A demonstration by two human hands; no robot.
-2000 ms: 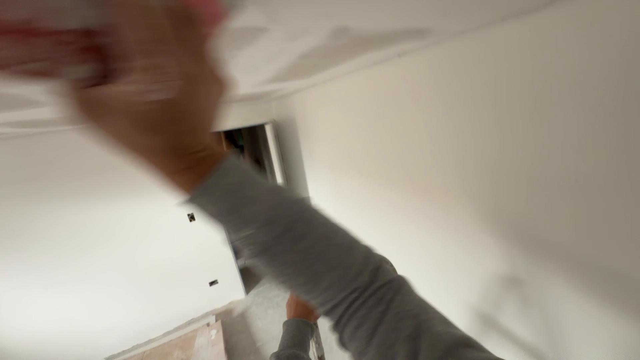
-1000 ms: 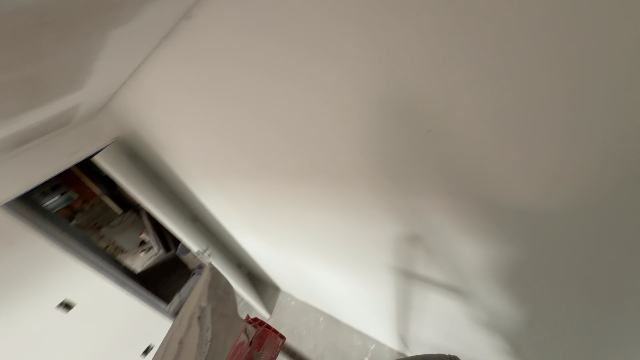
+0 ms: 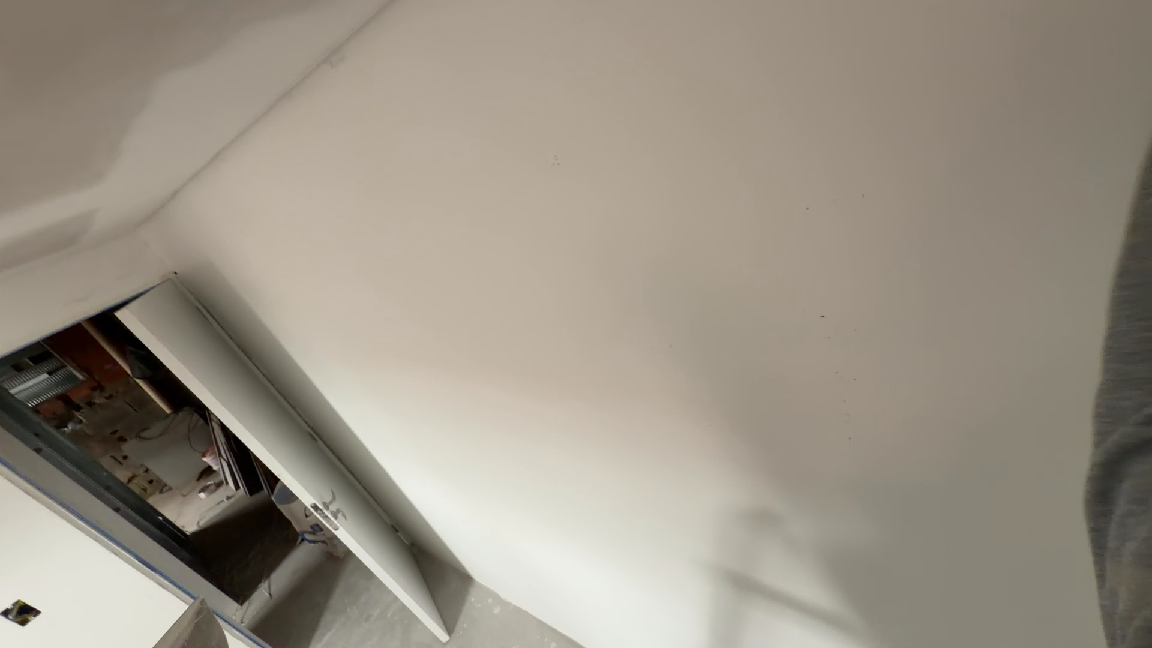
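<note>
A grey fabric sleeve (image 3: 1125,432) fills the right edge of the view, and the hand beyond it is out of frame. My left hand and my right hand are both outside the picture. At the lower left, the tip of a flat, pale-smeared board or blade (image 3: 193,627) pokes up from the bottom edge; what holds it is hidden. The large smooth wall (image 3: 558,342) bears small dark specks and a soft shadow.
A white door (image 3: 270,432) stands open at the left, beside a doorway onto a cluttered room with debris. Concrete floor (image 3: 369,603) shows below. An uncovered electrical box (image 3: 20,613) sits in the left wall. The patched ceiling (image 3: 108,99) meets the wall above.
The view has turned to the right. The hand and forearm seen two seconds ago are gone from the left and middle. The red object seen at the bottom one second ago is out of view.
</note>
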